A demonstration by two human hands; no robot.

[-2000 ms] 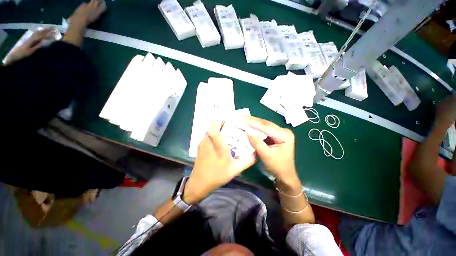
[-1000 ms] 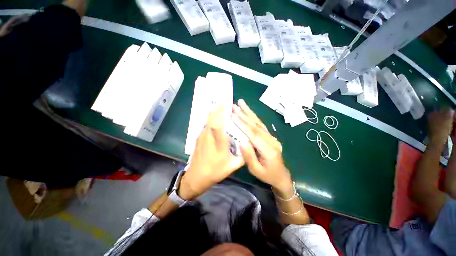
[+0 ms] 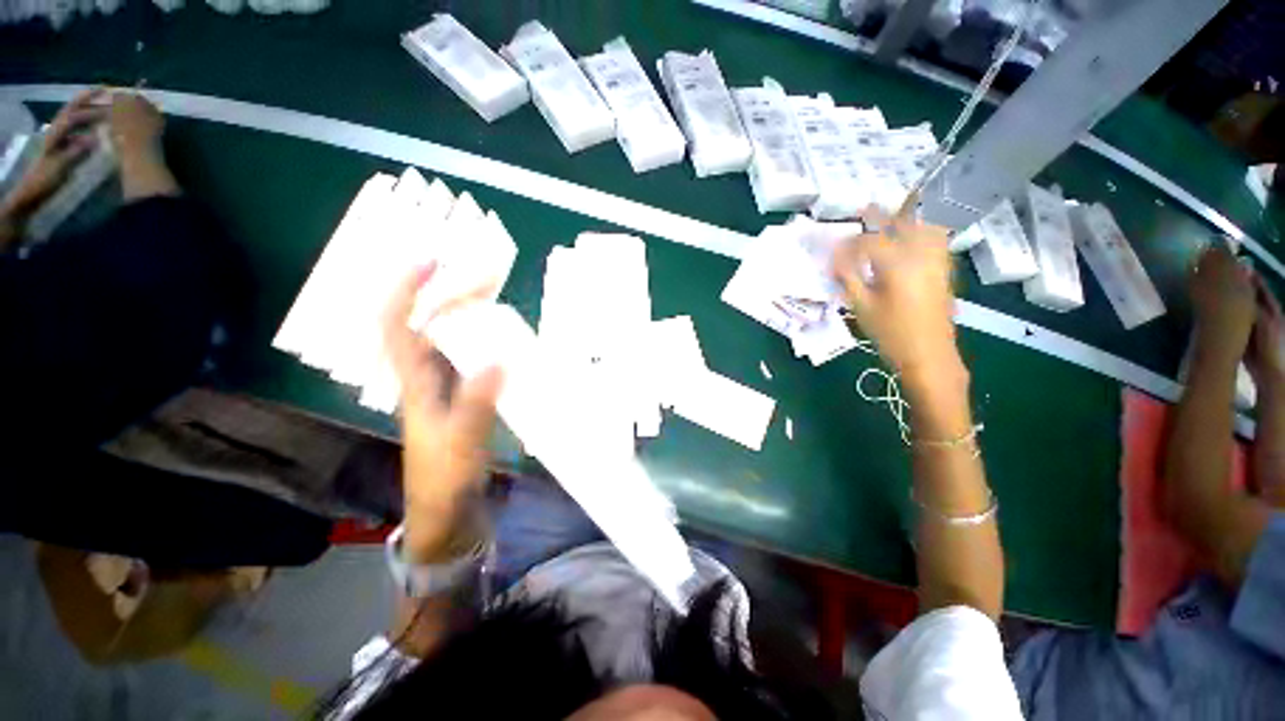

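My left hand [image 3: 440, 423] is at the fanned row of white cartons [image 3: 369, 282] and holds one long white carton [image 3: 564, 458], which slants down toward my lap with its narrow end near my clothing. My right hand [image 3: 899, 282] is on the loose pile of white leaflets [image 3: 789, 275]; whether its fingers grip one cannot be told. Flat white carton blanks [image 3: 596, 303] lie in front of me. Small white cards [image 3: 719, 402] lie just right of them.
Printed white cartons [image 3: 627, 106] stand in a row beyond the white strip [image 3: 564, 195]. A grey post [image 3: 1050, 106] slants at the right. Rubber bands [image 3: 884, 395] lie beside my right forearm. Co-workers' hands [image 3: 120, 134] show at the left, others [image 3: 1226, 303] at the right.
My hands have moved apart from the blanks. The left went to the fanned row and holds a long carton; the right went to the leaflets. Small white cards now show beside the blanks.
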